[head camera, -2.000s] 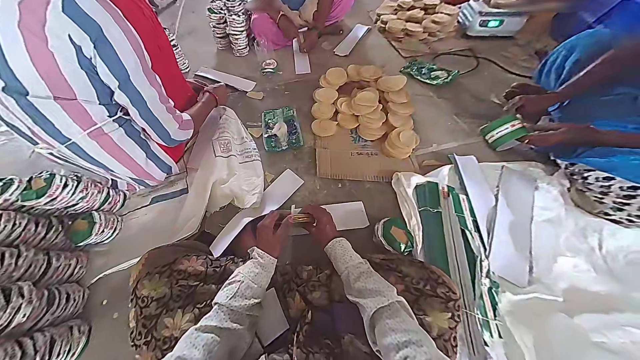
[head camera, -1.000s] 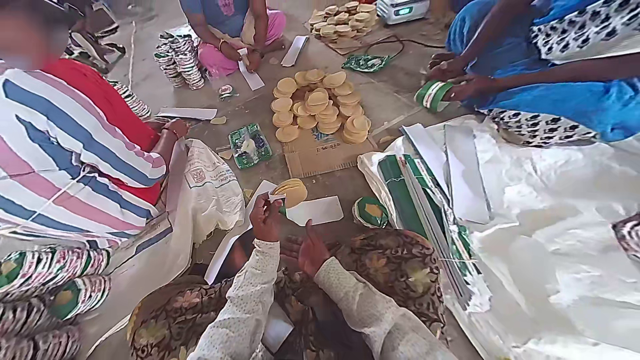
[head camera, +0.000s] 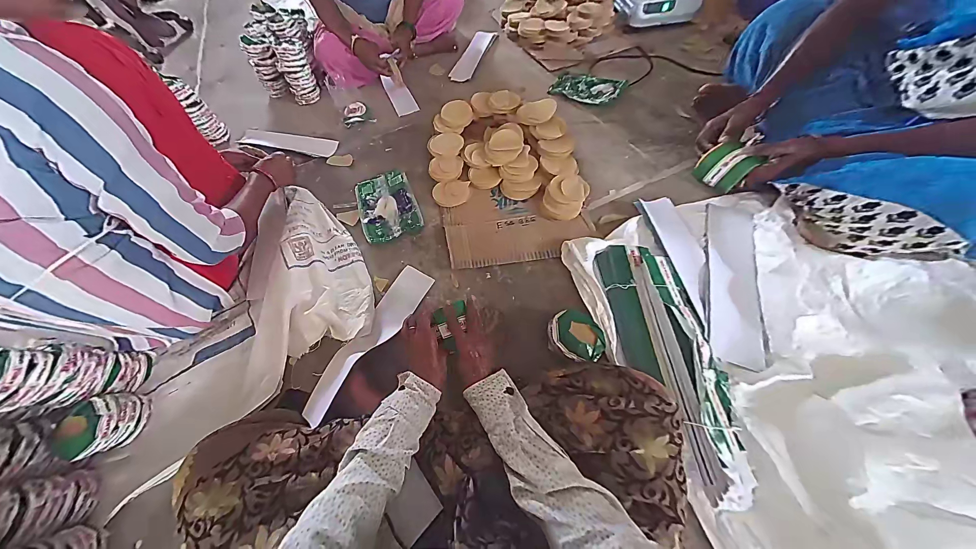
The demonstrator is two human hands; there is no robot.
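Both hands meet on the floor in front of my lap, around a small green-and-white wrapped roll (head camera: 450, 320). My left hand (head camera: 425, 347) is on its left side and my right hand (head camera: 474, 347) on its right, fingers against it. A long white paper strip (head camera: 370, 343) lies just left of my left hand. To the right of my right hand sits a green-wrapped packet of discs (head camera: 577, 335). Beyond the hands, stacks of round tan discs (head camera: 503, 145) stand on a cardboard sheet (head camera: 496, 240).
A green tray (head camera: 389, 206) lies ahead on the left. Green wrapper sheets (head camera: 648, 305) and white strips (head camera: 736, 290) lie on white sacking at right. Wrapped stacks (head camera: 72, 381) are at far left. Co-workers sit left, ahead and right, one holding a green roll (head camera: 728, 165).
The tan discs held in my left hand one second ago are no longer seen there. Both hands now close around a green-and-white roll. The white strip that lay right of my hands is out of sight.
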